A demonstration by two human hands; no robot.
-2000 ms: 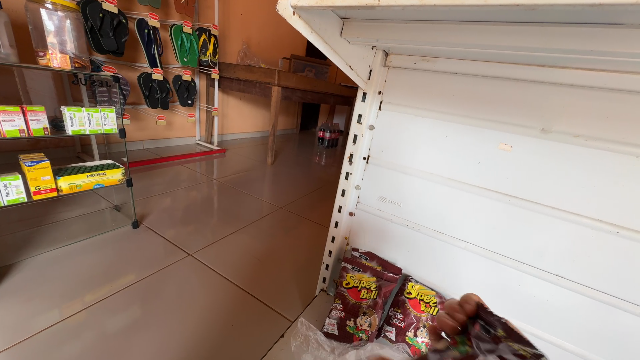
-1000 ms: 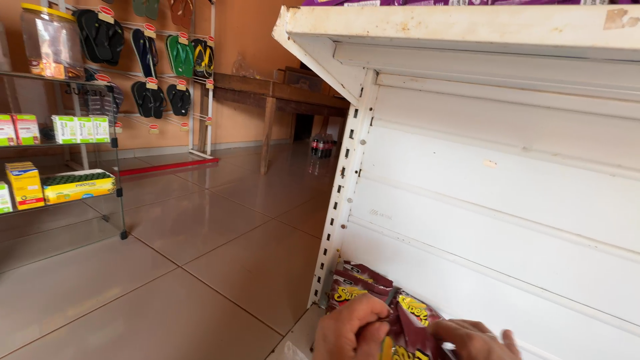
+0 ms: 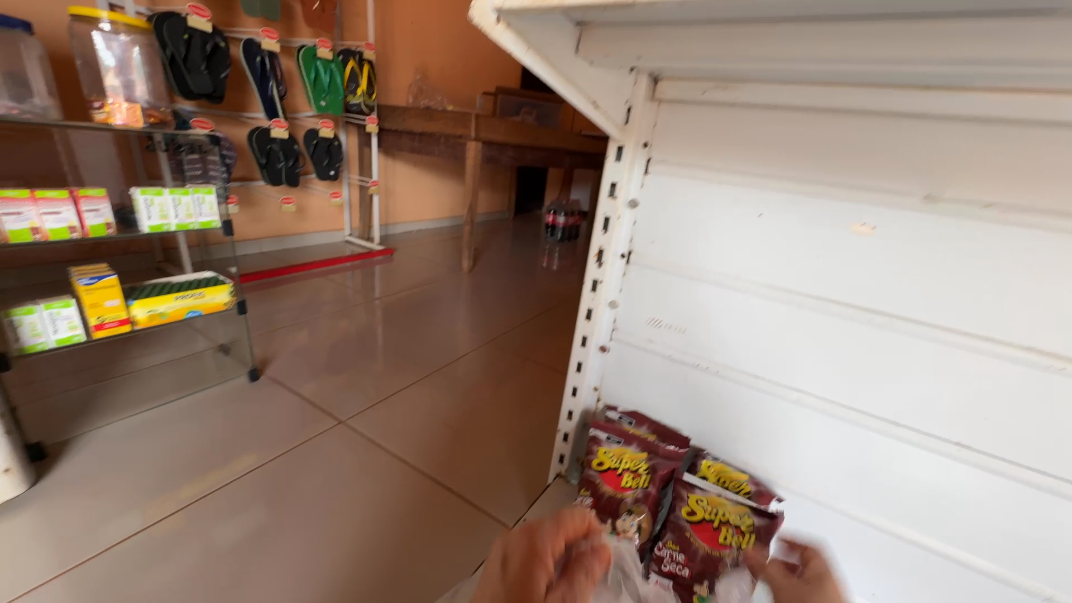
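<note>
Several maroon Super Bell snack bags stand in two side-by-side stacks at the foot of a white metal shelf unit; the left front bag (image 3: 621, 477) leans on one behind it, and so does the right front bag (image 3: 712, 532). Low in the view, my left hand (image 3: 548, 557) has curled fingers at a clear plastic bag (image 3: 624, 574); whether it grips the plastic cannot be told. My right hand (image 3: 800, 574), blurred, is at the right edge of the right front bag, its hold unclear.
The shelf unit's slotted upright (image 3: 599, 293) and overhanging upper shelf (image 3: 796, 12) frame the bags. To the left stands a glass shelf (image 3: 126, 331) with small boxes and jars. Flip-flops (image 3: 322, 79) hang on a rack behind it. A wooden table (image 3: 471, 201) and dark bottles (image 3: 564, 222) are farther back.
Both hands were together over the right-hand bags a second ago; now they are apart, the left at the clear plastic. A right front bag now stands before another one.
</note>
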